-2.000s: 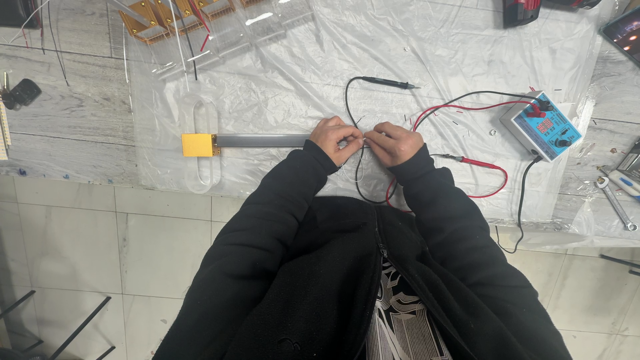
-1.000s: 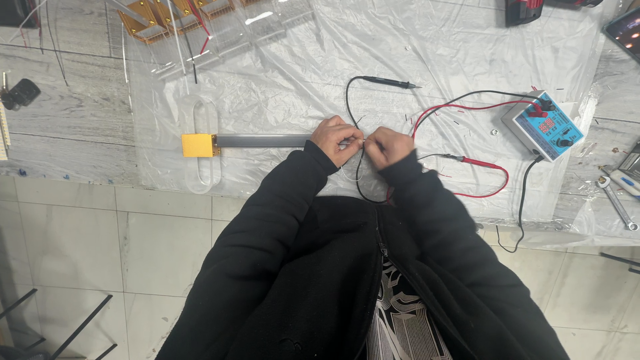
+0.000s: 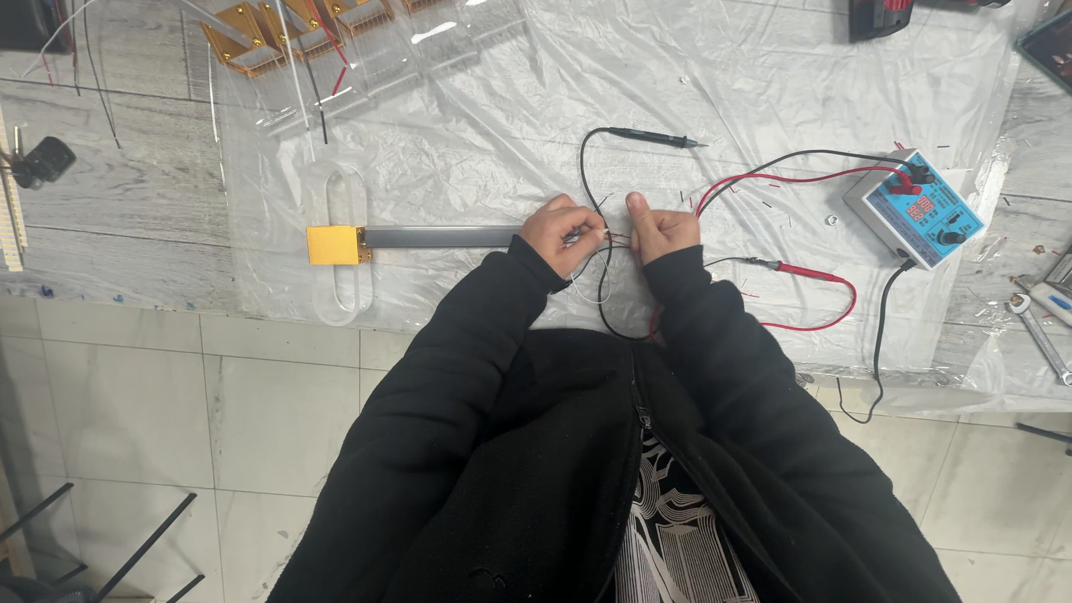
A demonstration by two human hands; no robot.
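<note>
My left hand [image 3: 565, 239] pinches thin wires [image 3: 618, 239] at the right end of a grey metal bar [image 3: 444, 237]. A gold metal block [image 3: 335, 245] is at the bar's left end, over a clear oval plastic piece [image 3: 345, 188]. Just right of the wires is my right hand [image 3: 666, 230], its thumb up and its fingers curled, on or against the wire ends; its grip is partly hidden. Between the hands runs a black test lead, its probe [image 3: 657, 137] lying behind them. The red probe [image 3: 804, 270] lies to the right of my right sleeve.
A blue-faced tester with a lit display [image 3: 921, 209] stands at right, leads plugged in. Beyond it lie a combination wrench [image 3: 1038, 339] and a washer [image 3: 832, 219]. Gold brackets [image 3: 243, 38] on clear plastic are at back left. Plastic sheeting [image 3: 502, 109] covers the table.
My right hand has shifted slightly to the right, away from the left, and its thumb is now raised. The left hand stays at the bar's end.
</note>
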